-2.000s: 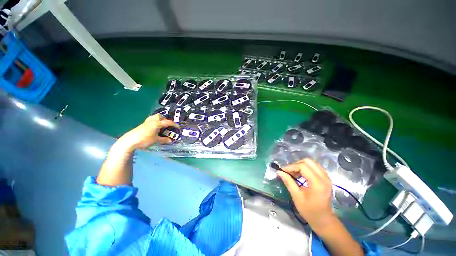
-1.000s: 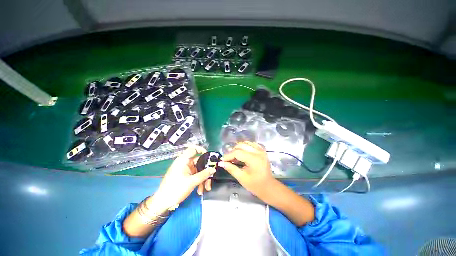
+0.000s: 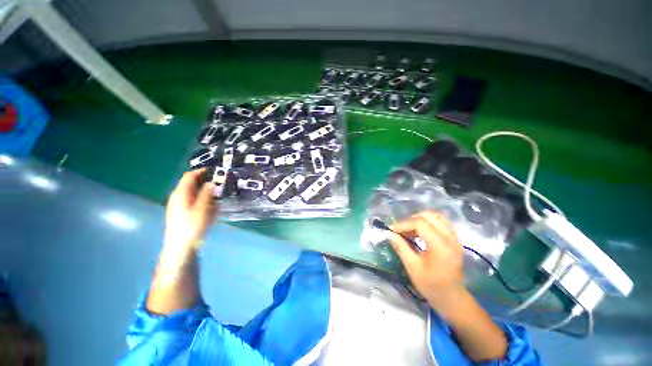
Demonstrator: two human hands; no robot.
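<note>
A large clear tray [image 3: 286, 212] of round black electronic units with silver-white plates lies on the bench, left of centre. My left hand [image 3: 187, 214] is at its front left corner, blurred, with fingers closed around the edge of one black unit [image 3: 219, 180]. It is hard to tell whether this unit is clear of the tray. My right hand [image 3: 431, 250] pinches the dark plug [image 3: 379, 224] of a thin black lead [image 3: 493, 266] between thumb and fingers, above a clear plastic bag [image 3: 386, 204] with black discs.
A smaller clear tray [image 3: 382, 111] of similar units is at the back, beside a flat black rectangle [image 3: 462, 100]. A white power strip [image 3: 588, 250] with white adapters and a looped white cord [image 3: 532, 154] is at the right. A pale post [image 3: 93, 64] stands at the upper left.
My hands were together around a unit at the bench edge one second ago. They are now apart, the left at the tray, the right with the plug over the bag. The view has also shifted.
</note>
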